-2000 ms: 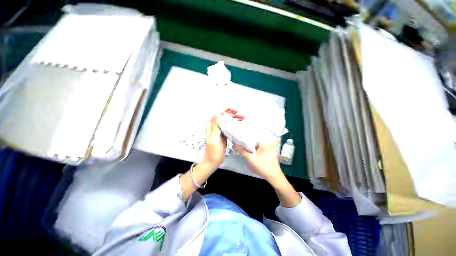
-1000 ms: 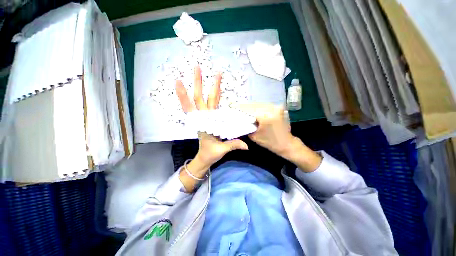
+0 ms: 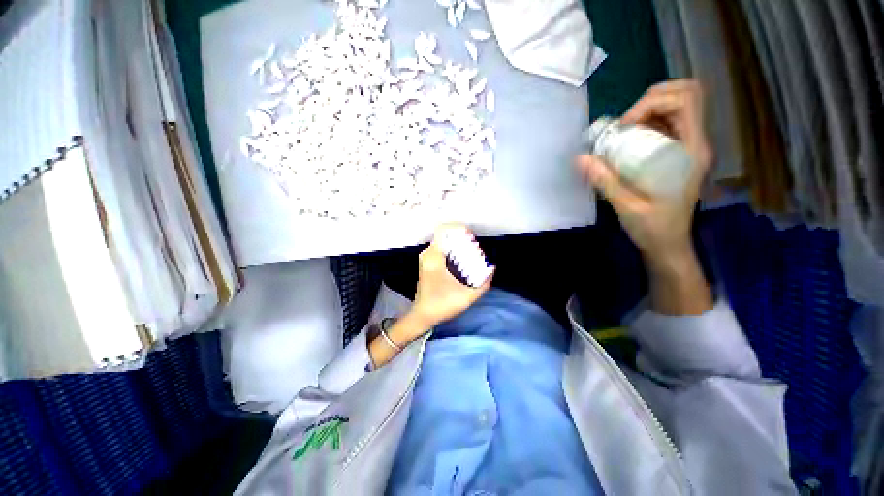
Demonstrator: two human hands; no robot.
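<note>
My left hand (image 3: 439, 283) is closed around a narrow white bundle (image 3: 467, 259) with a ridged, toothed end showing, near the board's front edge. My right hand (image 3: 661, 184) holds a small whitish bottle (image 3: 644, 157) tilted, its neck pointing left, over the right of the board; it is slightly blurred. A loose pile of small white pieces (image 3: 373, 126) lies on the pale work board (image 3: 543, 194).
A crumpled white cloth (image 3: 548, 37) lies at the board's upper right. Sheet stacks stand left (image 3: 145, 194) and right (image 3: 717, 87). Blue crates (image 3: 775, 291) are on both sides. A white plastic bag or sheet (image 3: 283, 329) is below the left stack.
My right hand has left the white bundle and picked up the bottle from the right of the board. My left hand has closed around the bundle near my body. The view has moved closer.
</note>
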